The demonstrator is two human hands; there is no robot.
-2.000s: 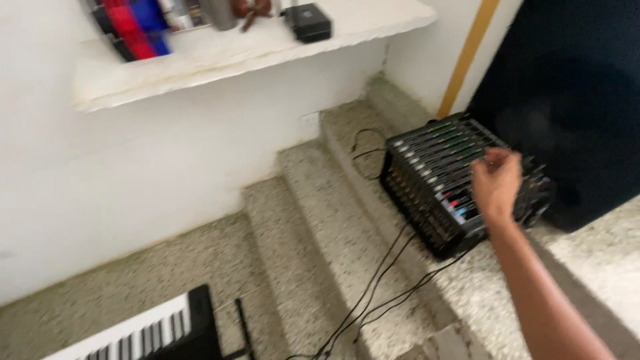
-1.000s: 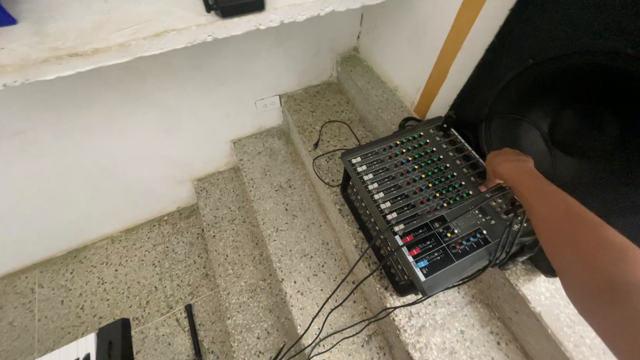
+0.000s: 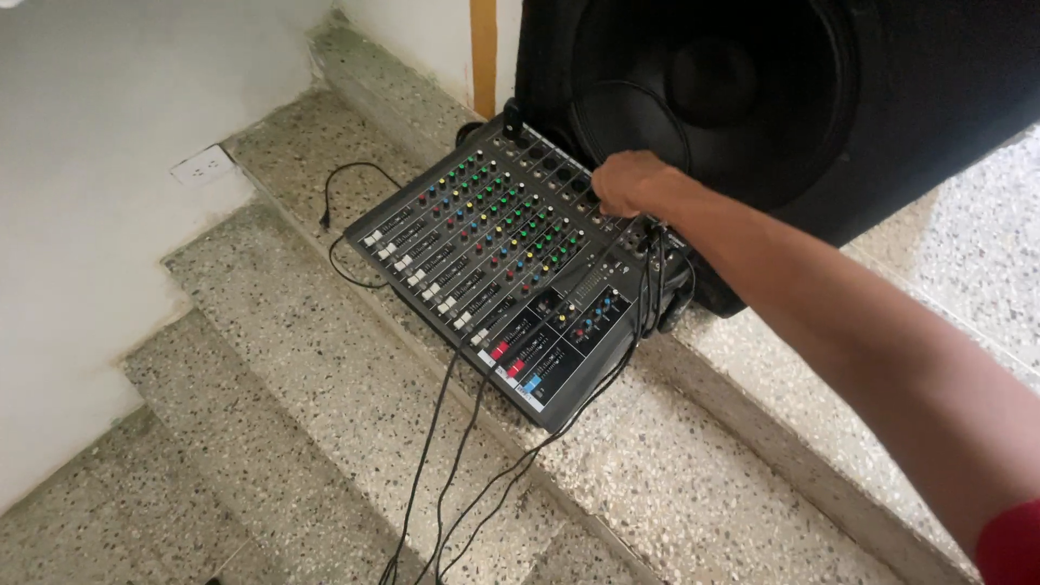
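An audio mixing console (image 3: 487, 268) with rows of coloured knobs, white, red and blue faders lies tilted on the terrazzo steps. My right hand (image 3: 638, 185) is at the jack panel along its far right edge, fingers curled down at the sockets; whether they grip a plug or cable is hidden. Black cables (image 3: 650, 284) plugged in near the hand hang down the console's right side. A thin cable loops in front of the speaker just behind my hand. My left hand is out of view.
A large black loudspeaker (image 3: 764, 106) stands behind the console. Terrazzo steps (image 3: 309, 366) descend to the lower left along a white wall (image 3: 106, 203) with a power outlet (image 3: 203, 168). More cables (image 3: 443, 455) trail down the steps; a thin black cord (image 3: 327, 191) loops left of the console.
My right hand has moved from above the console's knobs to the socket panel at its far edge. The view has come closer to the console, and the keyboard has left the frame.
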